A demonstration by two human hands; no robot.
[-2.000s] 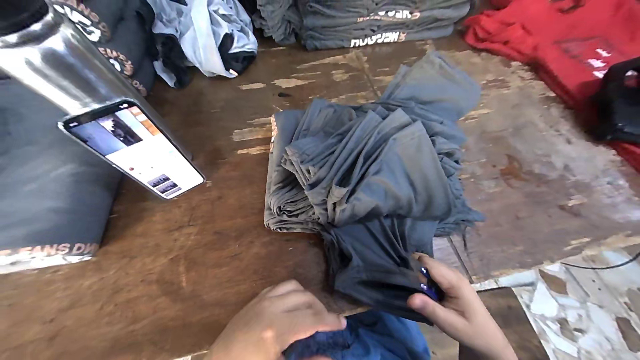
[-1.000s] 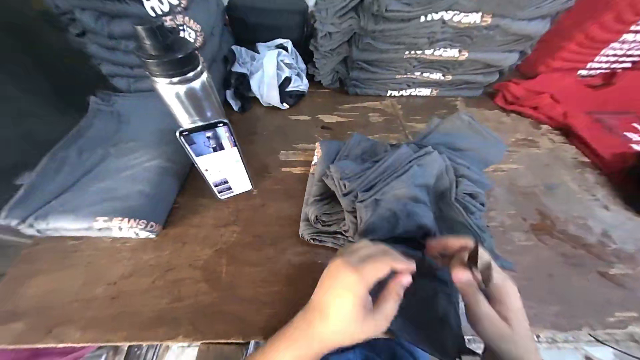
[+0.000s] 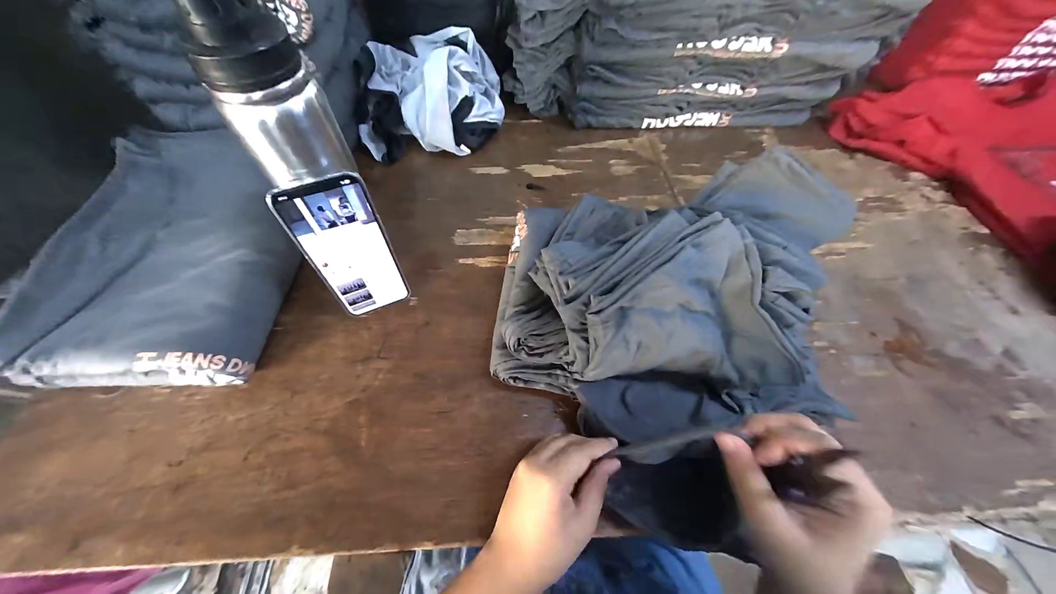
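A crumpled pile of grey fabric [image 3: 676,297] lies on the worn wooden table, its dark lower piece [image 3: 660,404] reaching down between my hands. My left hand [image 3: 553,503] pinches the edge of this dark cloth between thumb and fingers. To its right, my right hand [image 3: 800,487] grips the same edge, with the edge drawn taut between the two. A dark, blurred object sits in my right palm; I cannot tell what it is. The lower part of the cloth hangs at the table's front edge.
A smartphone [image 3: 342,247] leans on a steel bottle [image 3: 289,124] at the left, beside folded grey fabric [image 3: 165,256]. Behind are a white and black cloth [image 3: 437,91] and stacked grey garments [image 3: 701,66]. Red garments [image 3: 973,140] lie at the back right. The table's front edge [image 3: 247,557] runs below.
Two seconds ago my left hand was lower, near the blue cloth at the front edge; now it holds the dark cloth's edge. My right hand remains at the dark cloth.
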